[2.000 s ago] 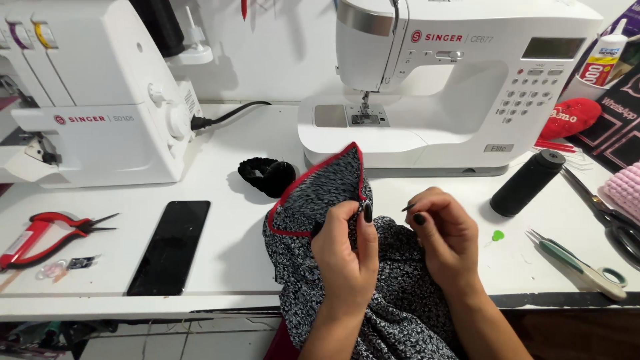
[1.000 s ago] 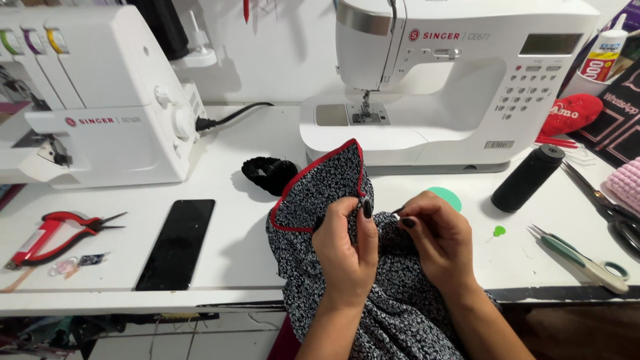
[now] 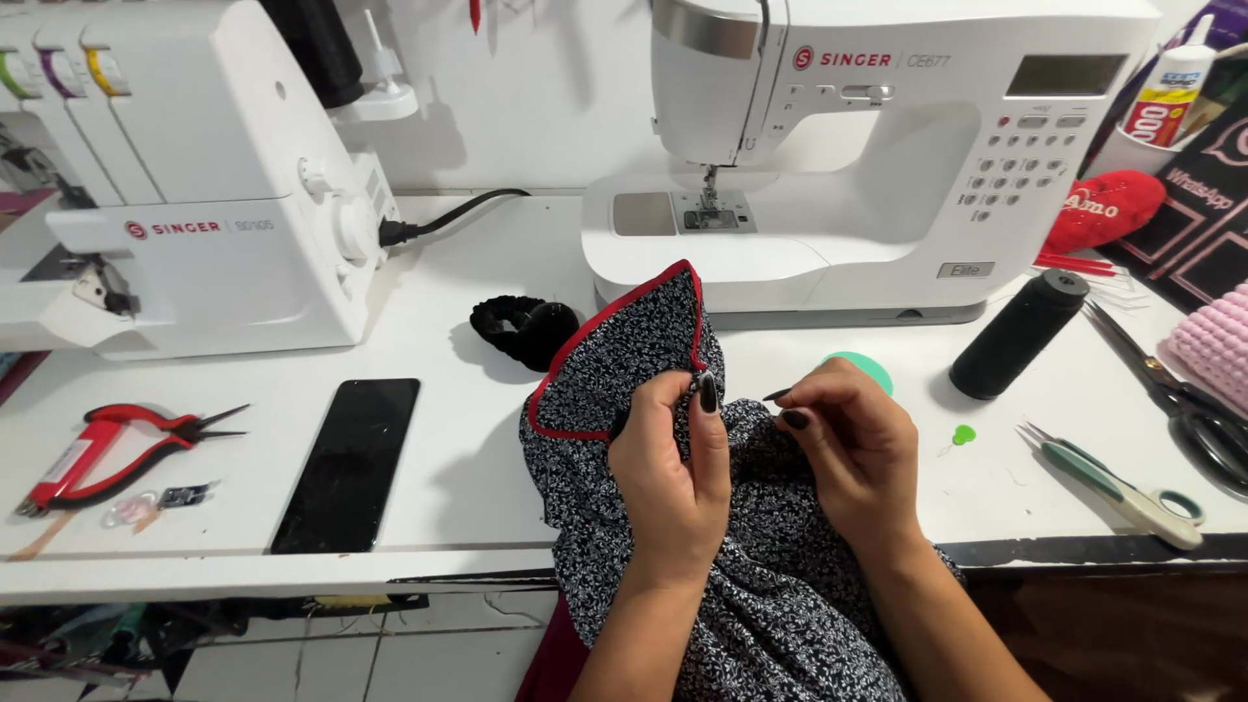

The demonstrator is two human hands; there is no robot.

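Black-and-white patterned fabric with red edging (image 3: 629, 356) lies over the table's front edge, its pointed corner upright against the sewing machine's base. My left hand (image 3: 678, 458) pinches the fabric between thumb and forefinger at the lower end of the right-hand red edge. To the right of it, my right hand (image 3: 853, 448) is raised above the gathered fabric, thumb and forefinger nearly together. Whether a needle or thread is between those fingertips is too small to tell. A black velvety pincushion or scrunchie (image 3: 526, 330) lies left of the fabric.
A Singer sewing machine (image 3: 877, 234) stands behind, a Singer overlocker (image 3: 224, 234) at left. Red-handled pliers (image 3: 146, 453) and a black phone (image 3: 348, 466) lie left. To the right are a black thread cone (image 3: 1019, 334), a mint-green disc (image 3: 860, 370), small scissors (image 3: 1111, 487) and large black-handled scissors (image 3: 1170, 390).
My right hand moved left toward my left hand, then back a little to the right. The mint-green disc, out of sight two seconds ago, shows behind it. My left hand keeps its pinch on the fabric.
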